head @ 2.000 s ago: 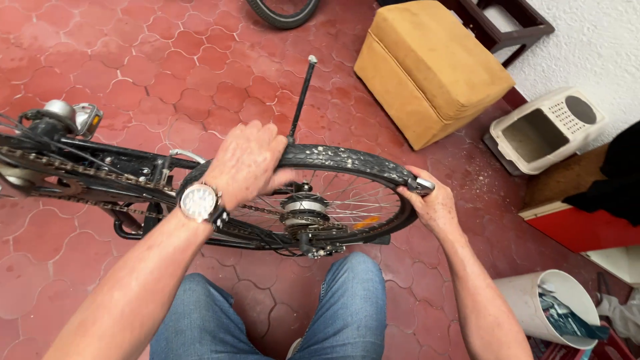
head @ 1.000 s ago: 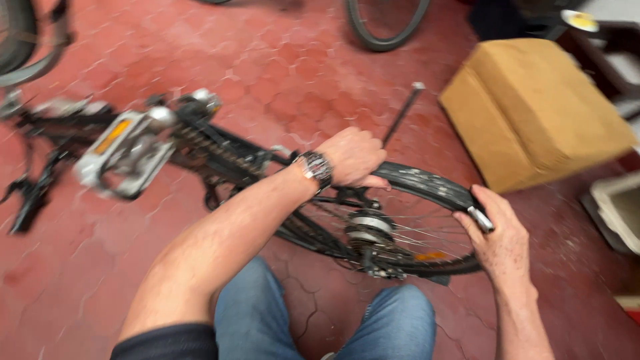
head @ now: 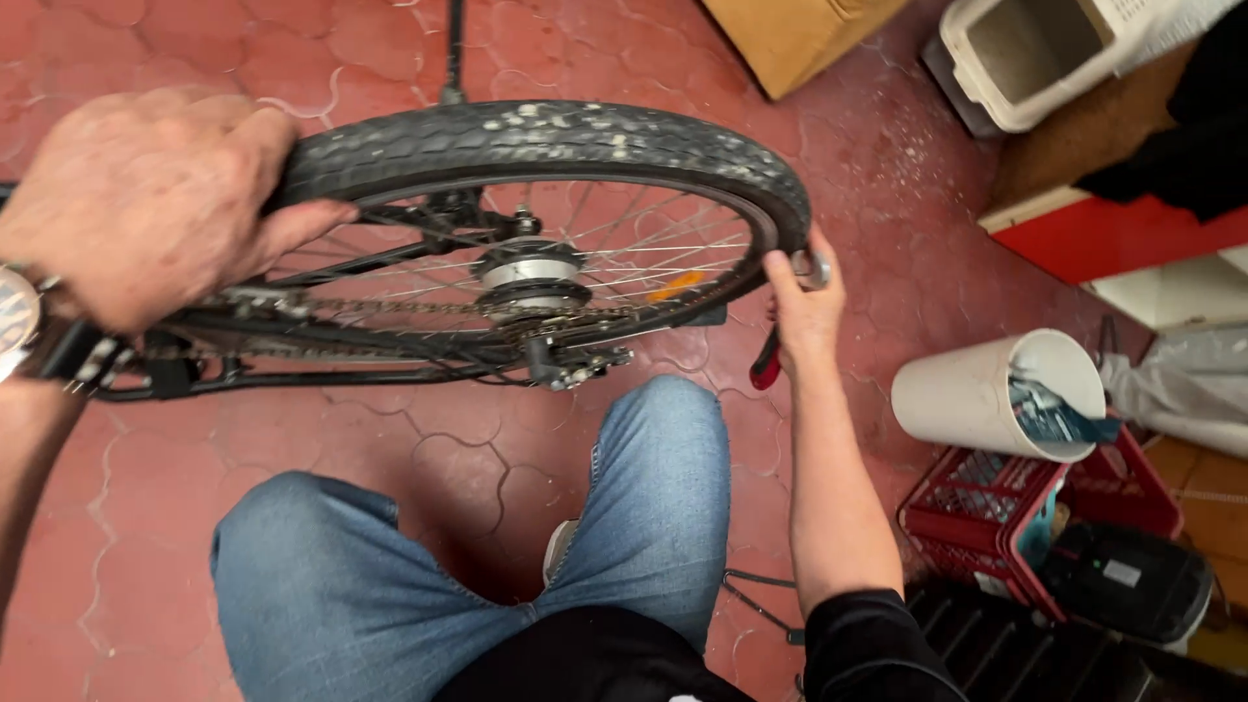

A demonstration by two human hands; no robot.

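A bicycle wheel with a black, white-speckled tire (head: 585, 136) lies across the view above my knees, with its silver hub (head: 531, 278), spokes and chain (head: 390, 307) beneath. My left hand (head: 166, 195) grips the tire at the wheel's left side, thumb toward the rim. At the right end of the wheel my right hand (head: 804, 292) has its thumb at the rim and fingers behind the tire, and it also holds a tool with a shiny metal head and a red and black handle (head: 766, 366). The tool's exact kind is unclear.
A tan box (head: 799, 34) stands beyond the wheel, and a litter box (head: 1033, 54) is at the upper right. To the right are a white bin (head: 960, 390), a red plastic crate (head: 975, 517) and a red-fronted shelf piece (head: 1082, 234). Red tiles form the floor.
The view has swung back to the right and closer to the wheel. Both hands remain at the tire. The tool's red and black handle now shows below my right hand.
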